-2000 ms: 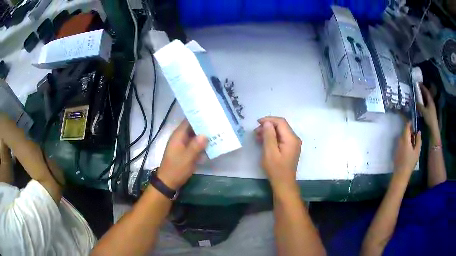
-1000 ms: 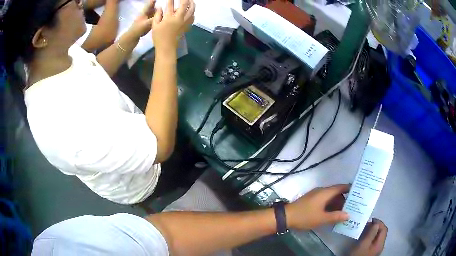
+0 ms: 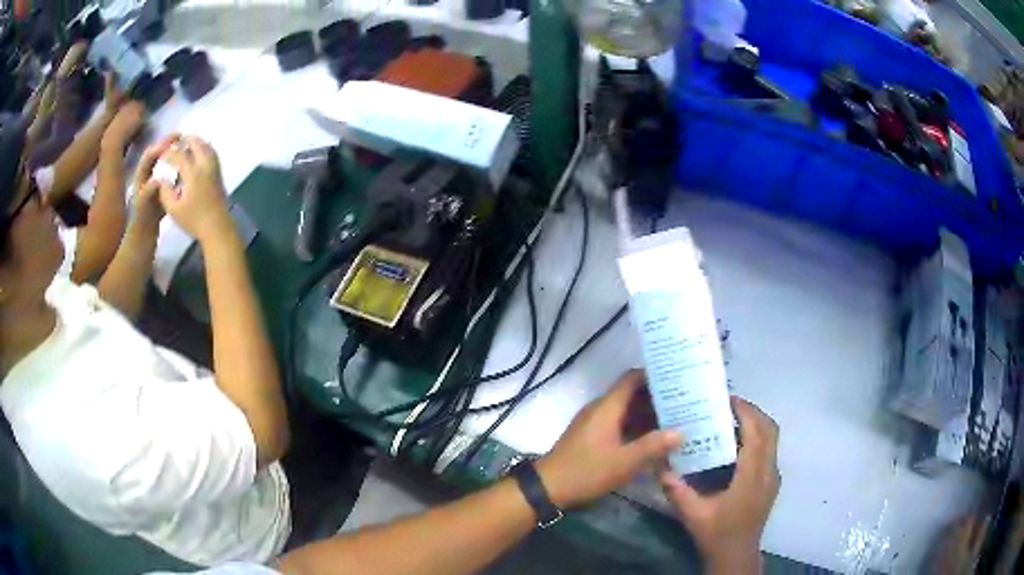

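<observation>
A tall pale white-blue printed retail carton (image 3: 680, 359) stands tilted over the white bench top, its top flap raised. My left hand (image 3: 612, 440) holds its lower left side, with a dark band on the wrist. My right hand (image 3: 732, 477) holds its lower right side and bottom end. A dark area shows at the carton's bottom between my hands; I cannot tell what it is. A few tiny dark fittings show just right of the carton, mostly hidden behind it.
A black box with a yellow-framed panel (image 3: 380, 288) and cables (image 3: 528, 326) lie left. Another carton (image 3: 421, 121) lies behind it. A blue bin (image 3: 786, 152) with dark parts stands at the back. Cartons (image 3: 941, 337) stand right. A person in white (image 3: 146, 416) sits left.
The view has swung back rightward from the left side, showing more of the bin and bench. My right hand has come up against the carton's lower end; the carton is now more upright.
</observation>
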